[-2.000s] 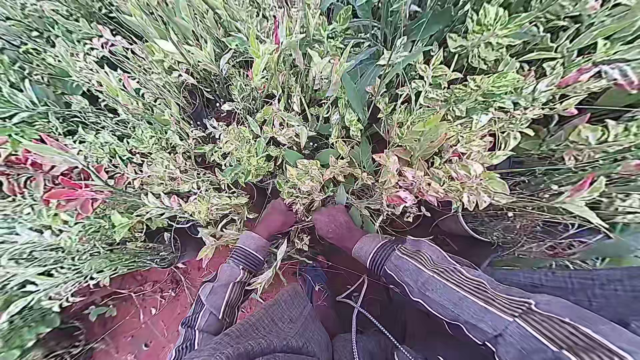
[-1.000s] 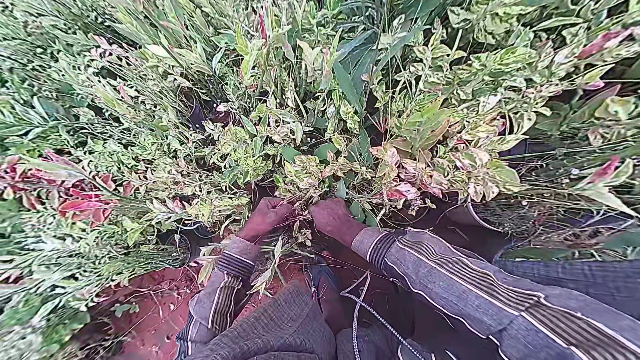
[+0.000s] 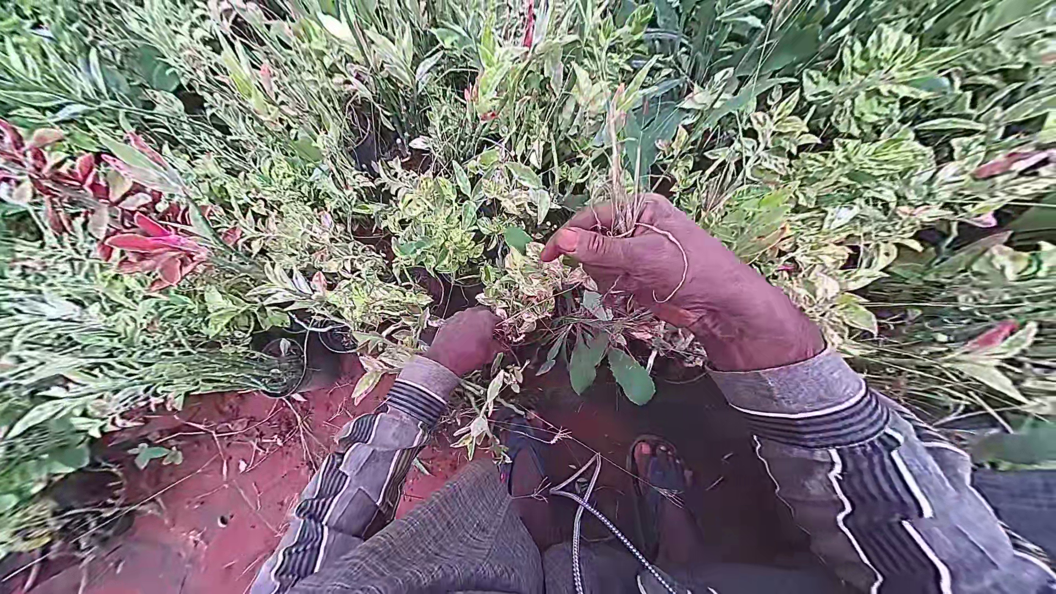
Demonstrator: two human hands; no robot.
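Observation:
My right hand [image 3: 676, 272] is raised over the plants, its fingers closed on a tuft of pulled weeds [image 3: 623, 177] with thin pale stems and roots. Green leaves [image 3: 606, 367] hang below that palm; whether they belong to the tuft cannot be told. Lower and to the left, my left hand [image 3: 466, 340] is at the base of a variegated leafy plant [image 3: 524, 301], its fingertips hidden among the leaves, so its grip is unclear.
Dense potted foliage plants [image 3: 445, 223] spread ahead, with a red-leaved plant [image 3: 157, 247] at left. A dark pot [image 3: 285, 363] shows at the bed's edge. Reddish soil [image 3: 223, 495] lies lower left. My sandalled feet and a patterned cord [image 3: 610, 524] are below.
My right hand has lifted from beside my left hand, up and away from the plant base, with the weeds in its fingers. My left hand stays low at the plant.

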